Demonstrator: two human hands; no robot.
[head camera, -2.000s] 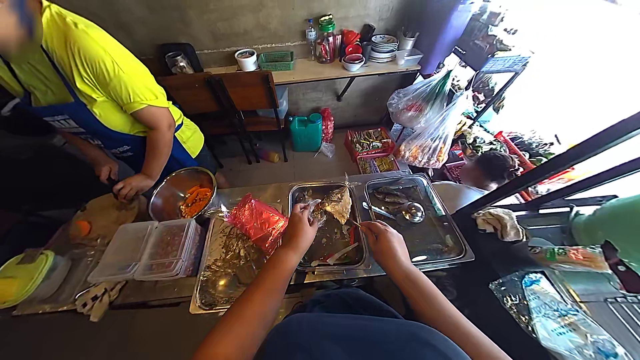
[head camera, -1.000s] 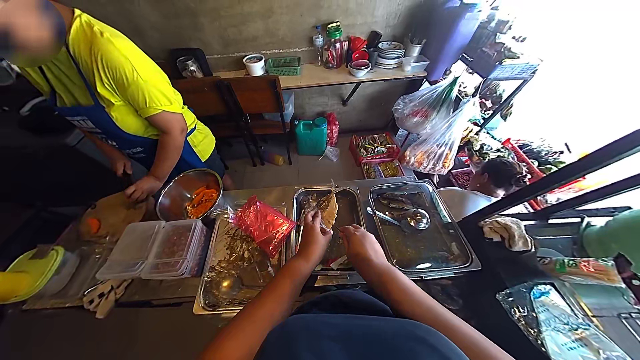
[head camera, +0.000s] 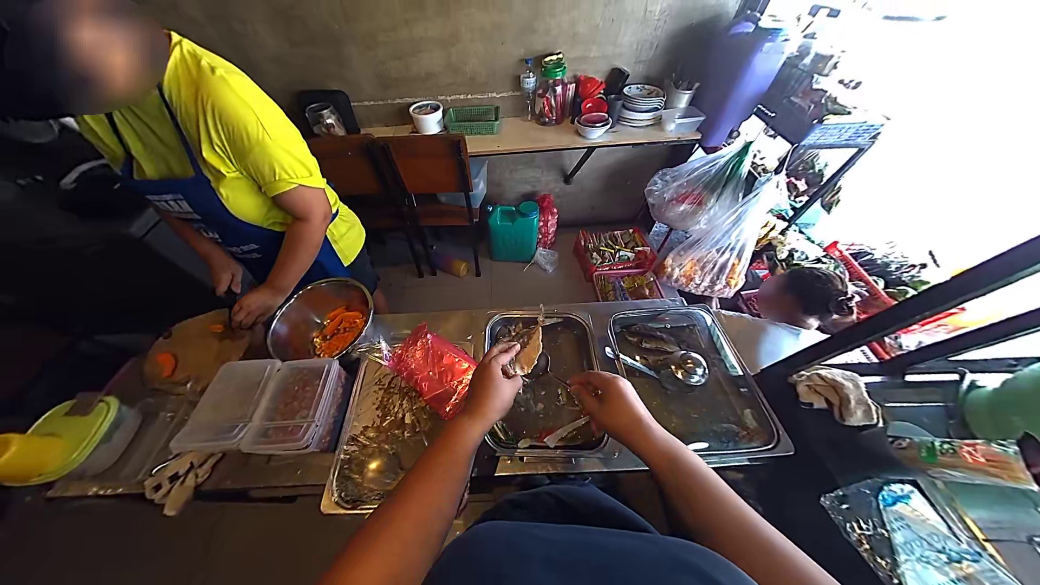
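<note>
My left hand (head camera: 493, 382) grips a piece of cooked fish (head camera: 530, 345), tail upward, above the middle steel tray (head camera: 587, 325). My right hand (head camera: 603, 400) holds a metal spoon (head camera: 540, 370) by its handle, its bowl against the lower part of the fish. Dark liquid, fish bits and what look like red and pale utensil handles (head camera: 562, 431) lie in that tray. In the right steel tray (head camera: 760, 406) are fish pieces (head camera: 650, 337) and a ladle (head camera: 689, 368). A shiny red plastic package (head camera: 435, 370) lies on the left tray (head camera: 345, 455), which holds small brown bits.
At left, a person in a yellow shirt (head camera: 236, 122) works at a round cutting board (head camera: 191, 349) beside a steel bowl (head camera: 284, 325) of orange vegetable pieces. Clear lidded containers (head camera: 268, 406) stand left of the trays. Another person's head (head camera: 812, 296) shows beyond the counter, near hanging plastic bags (head camera: 715, 236).
The spoon is now plainly visible between my right hand and the fish. My right hand sits a little farther from my left than one second ago.
</note>
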